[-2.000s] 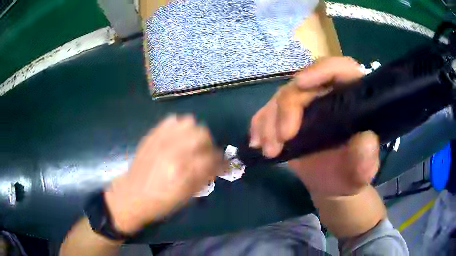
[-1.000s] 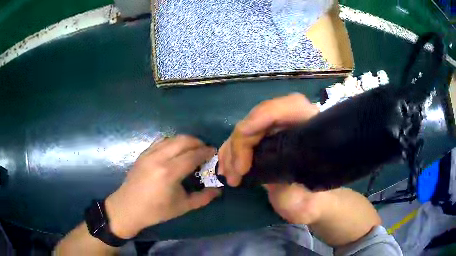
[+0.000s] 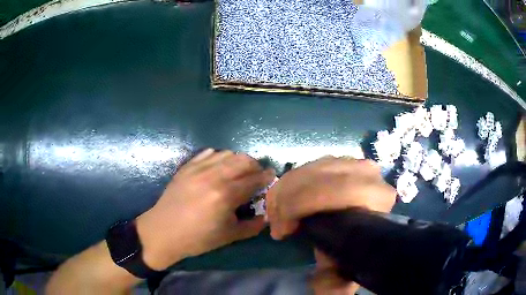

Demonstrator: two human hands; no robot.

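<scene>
My left hand [image 3: 202, 199], with a black watch on the wrist, holds a small white plastic housing [image 3: 259, 205] between thumb and fingers, low over the worktop. My right hand [image 3: 329, 190] grips the front of a thick black electric screwdriver [image 3: 386, 248], its fingertips meeting the housing. The screwdriver's rear points to the lower right. Its tip is hidden by my fingers, and most of the housing is covered too.
A cardboard carton [image 3: 323, 92] of tiny screws [image 3: 288, 43] stands at the top, a clear plastic bag [image 3: 386, 23] on its right side. Loose white housings [image 3: 429, 163] lie at right on the dark green worktop [image 3: 104, 103]. A white rail [image 3: 473, 63] curves behind.
The screwdriver's rear has swung down towards the lower right, and the loose white housings at right are now uncovered. The carton appears further right in the view. Both hands stay together at the housing.
</scene>
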